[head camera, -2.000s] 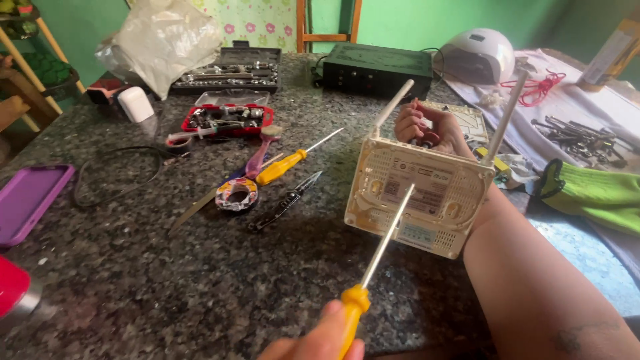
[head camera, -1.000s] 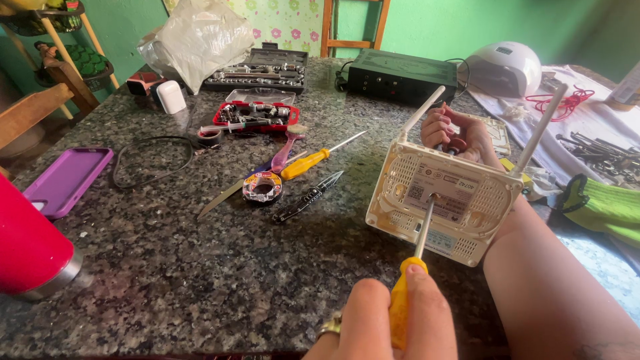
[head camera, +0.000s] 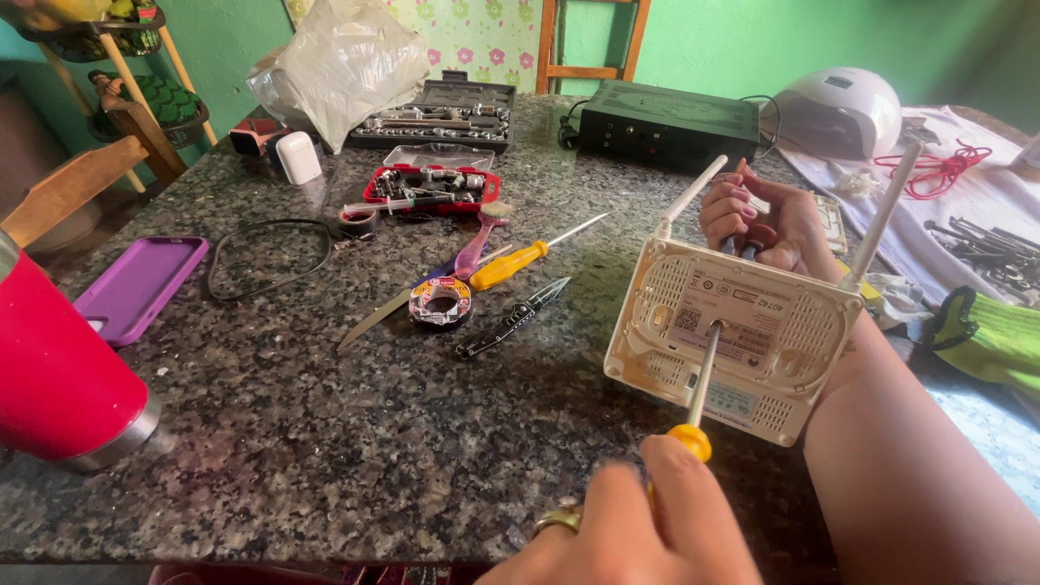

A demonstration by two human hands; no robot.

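My left hand [head camera: 626, 520], with a ring on one finger, grips a yellow-handled screwdriver [head camera: 692, 439]. Its shaft points up to a small hole in the label area of a white router's underside [head camera: 735, 325]; the tip is hidden there. Two antennas rise from the router, which is tilted toward me. Behind its upper edge, my right hand [head camera: 768, 215] is curled around a dark-handled tool [head camera: 741, 246], mostly hidden. The right forearm passes behind the router's right side. Left of the router lie another yellow screwdriver [head camera: 510, 265], a folding knife [head camera: 513, 318], a tape roll [head camera: 440, 303] and a pink brush [head camera: 478, 244].
A red tumbler [head camera: 65, 357] and a purple phone case [head camera: 142, 284] are at left. Farther back are a red socket case [head camera: 491, 188], a black socket case [head camera: 504, 122], a black electronic box [head camera: 666, 118] and a white lamp [head camera: 837, 114]. Green gloves [head camera: 991, 341] lie at right.
The screwdriver in my left hand has come to the hole at the label, from just in front of the router two seconds ago. My right hand stays behind the router. The view has shifted slightly.
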